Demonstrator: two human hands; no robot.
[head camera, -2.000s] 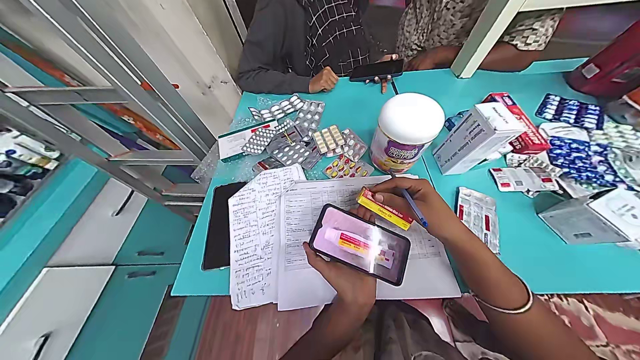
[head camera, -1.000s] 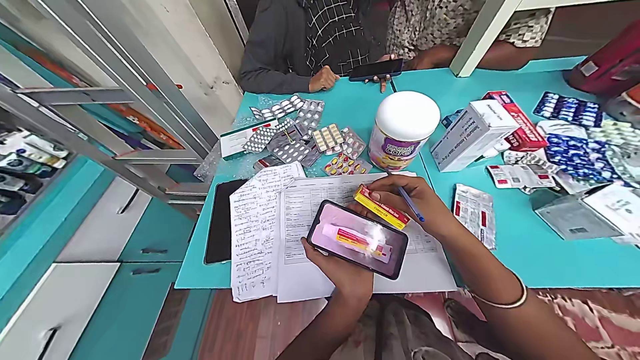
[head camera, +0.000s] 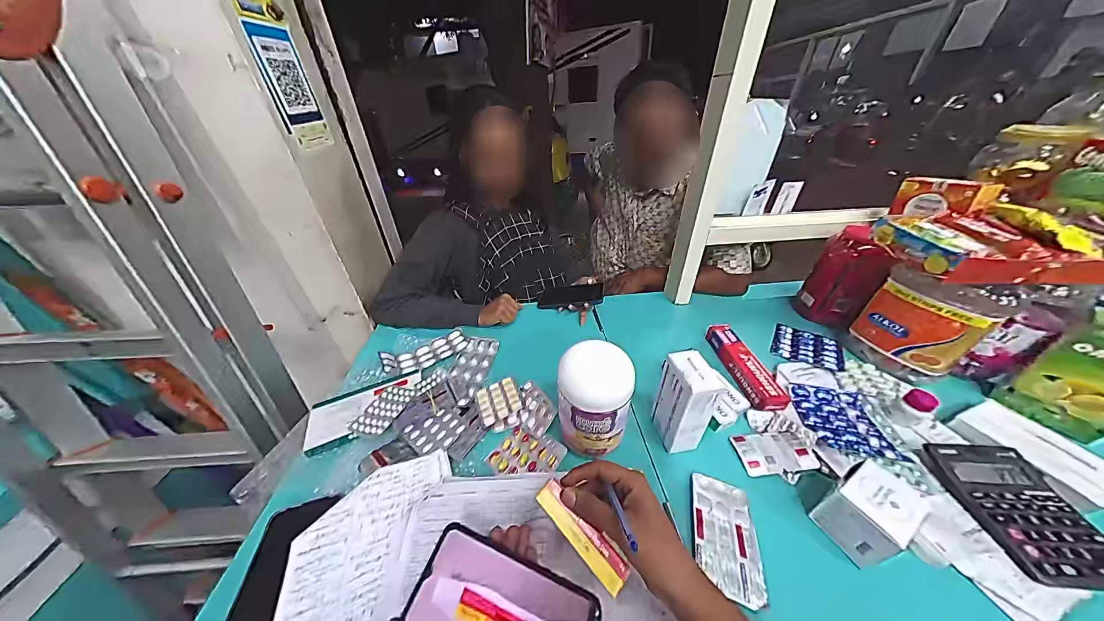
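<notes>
My left hand (head camera: 515, 542) is mostly hidden behind a smartphone (head camera: 500, 576); only its fingertips show past the upper edge. The phone, at the bottom centre, displays a red and yellow pack. Just right of it, my right hand (head camera: 634, 517) grips a narrow yellow and red carton (head camera: 584, 536) and also has a blue pen (head camera: 619, 517) between its fingers. Handwritten sheets (head camera: 362, 526) and a printed form lie beneath both hands. Beyond them stands a white tub with a white lid (head camera: 595, 392), with blister packs (head camera: 435, 427) heaped to its left.
Medicine boxes (head camera: 687, 401), blue blister strips (head camera: 841, 423), a silver strip (head camera: 727, 542) and a calculator (head camera: 1022, 509) lie at right. Plastic jars (head camera: 923, 319) stand behind them. Two people (head camera: 509, 250) are across the turquoise counter (head camera: 638, 323), one with a dark phone (head camera: 571, 296). A metal-framed door (head camera: 172, 345) is at left.
The view has tilted up strongly, bringing the people, jars and calculator into sight. Both hands keep hold of the phone, carton and pen.
</notes>
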